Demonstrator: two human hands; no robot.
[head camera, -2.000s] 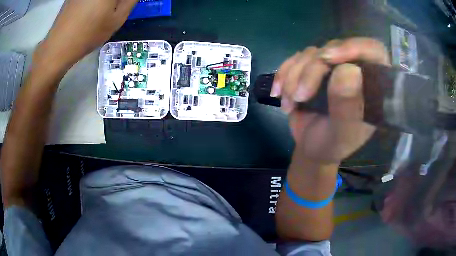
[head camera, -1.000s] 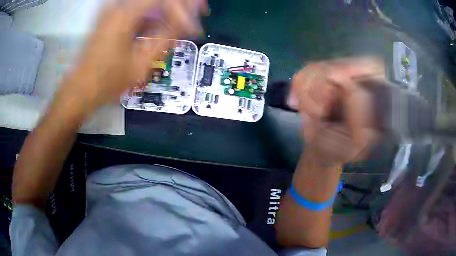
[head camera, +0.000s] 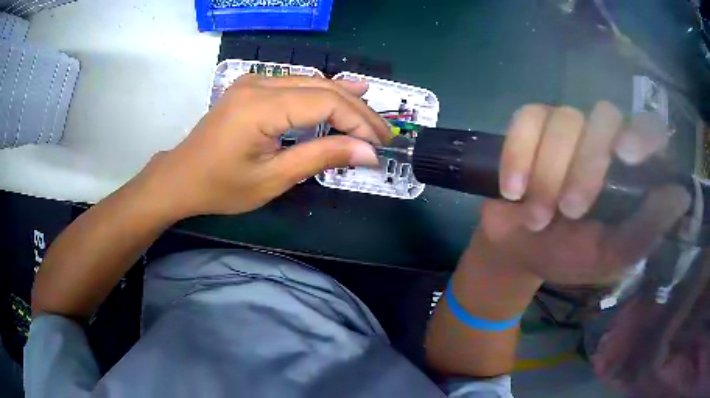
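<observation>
My right hand (head camera: 576, 183) grips the black electric screwdriver (head camera: 459, 159), which points left over the right white housing (head camera: 354, 183). My left hand (head camera: 272, 140) reaches across both housings. Its thumb and index fingertips close around the tip of the thin silver screwdriver bit (head camera: 395, 150); a screw there is too small to tell. A bit of green circuit board (head camera: 406, 126) with yellow and red and black wires shows beside the fingers. The left white housing (head camera: 226, 74) is mostly covered by my left hand.
A blue bin (head camera: 265, 17) of small silver pieces stands at the top edge. Grey-white slotted stacks (head camera: 35, 93) stand at the left by a white sheet (head camera: 117, 70). Thin white leads with connectors (head camera: 666, 272) hang at the right. A person's reddish sleeve (head camera: 646, 334) shows at lower right.
My left hand has come down from the top onto the housings and the bit's tip. The screwdriver's nose now overlaps the right housing's edge. The blue bin is back in view.
</observation>
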